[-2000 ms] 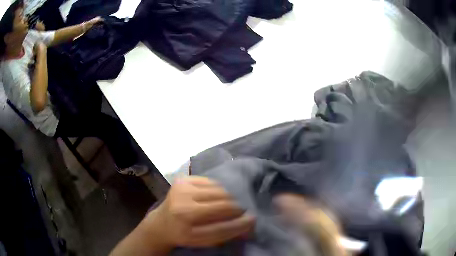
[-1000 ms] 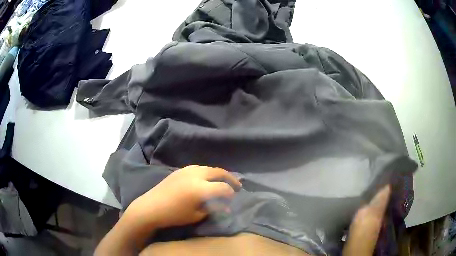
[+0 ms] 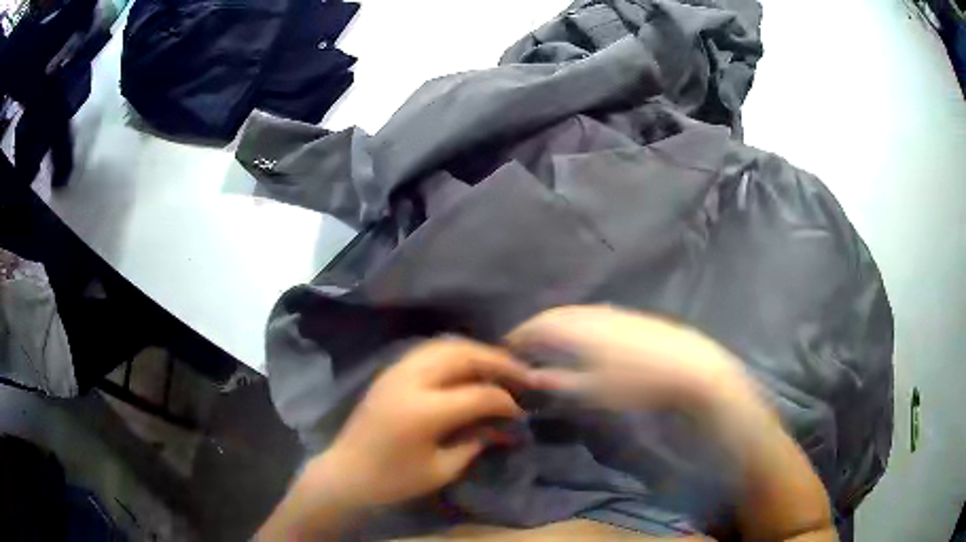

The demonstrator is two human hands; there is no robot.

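Note:
A grey garment point(image 3: 636, 222) with a collar or lapel lies spread over the table's near part, one sleeve point(image 3: 302, 164) reaching out to the left. My left hand point(image 3: 445, 413) is at its near part, fingers curled on the cloth. My right hand point(image 3: 625, 355), blurred, comes in from the right, and its fingertips meet my left fingertips on the cloth. Both hands pinch the grey cloth there; the exact spot between the fingers is hidden and blurred.
Green thread snips point(image 3: 914, 419) lie on the white table point(image 3: 170, 238) at the right. Navy garments point(image 3: 228, 64) lie at the back left. More dark cloth hangs at the far left. Below the table's left edge are the floor and a pale cloth point(image 3: 37, 328).
My right hand has come from the garment's right side to meet my left hand. The garment's upper part is rearranged, its collar or lapel now showing. The view has shifted.

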